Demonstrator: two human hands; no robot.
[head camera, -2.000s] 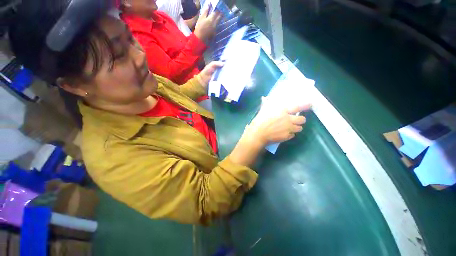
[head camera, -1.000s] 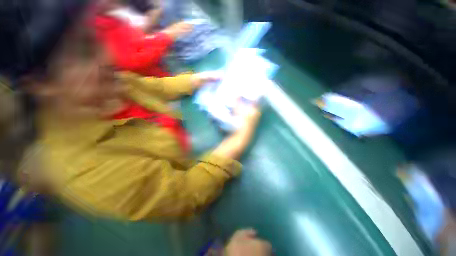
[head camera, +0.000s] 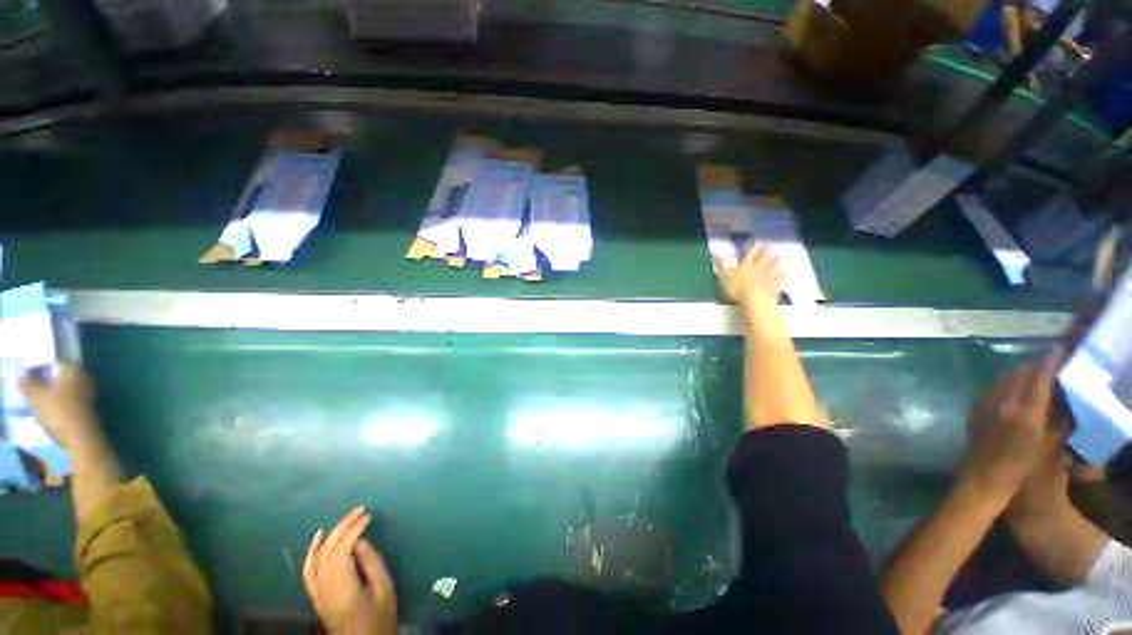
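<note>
My right hand reaches over the rail, fingers spread on the near part of a flat folding carton on the belt. The carton is white and light blue with a dark patch and brown flaps, and another flat piece lies beside it. The fingers rest on top; no closed grip shows. My left hand is low at the worktop's near edge, empty, with fingers slightly bent and apart.
More flattened cartons lie on the dark green belt. A white rail separates it from the glossy green worktop. People at left and right hold cartons.
The view has swung from the neighbour in the mustard jacket to the belt in front. My right hand now shows on a carton. A blurred hand showed at the bottom edge one second ago.
</note>
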